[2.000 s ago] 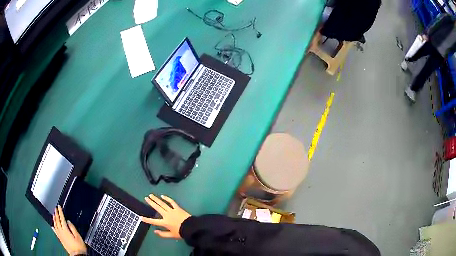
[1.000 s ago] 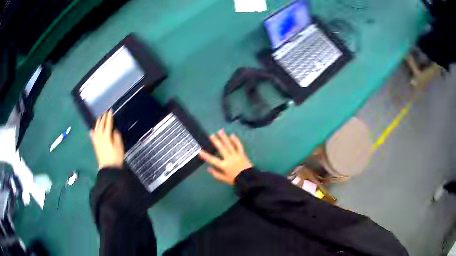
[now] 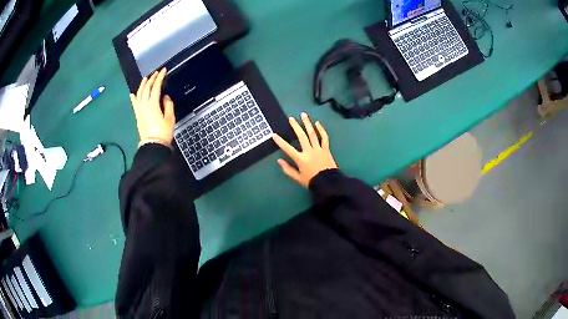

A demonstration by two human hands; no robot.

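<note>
An open mini laptop (image 3: 224, 131) with a silver-grey deck and dark keys lies on a black foam pad (image 3: 265, 93). Its screen (image 3: 196, 81) is dark with a small pale mark in the middle. My left hand (image 3: 154, 112) rests at the left edge of the screen, fingers apart, with no grip visible. My right hand (image 3: 307, 149) is spread to the right of the keyboard, its thumb at the deck's right edge, holding nothing. A closed silver-grey laptop (image 3: 171, 34) lies on another black pad just behind the screen.
A black strap band (image 3: 355, 78) lies to the right. Beyond it, a second open laptop (image 3: 430, 47) shows a blue screen. At left are a marker pen (image 3: 89, 99), a cable plug (image 3: 94, 152), white papers (image 3: 40, 152) and stacked laptops (image 3: 28, 283). A round stool (image 3: 453, 168) stands beyond the bench edge.
The view has swung left and downward, so the bench things sit farther right and higher. My hands keep nearly the same places at the laptop. The screen now shows a small pale mark.
</note>
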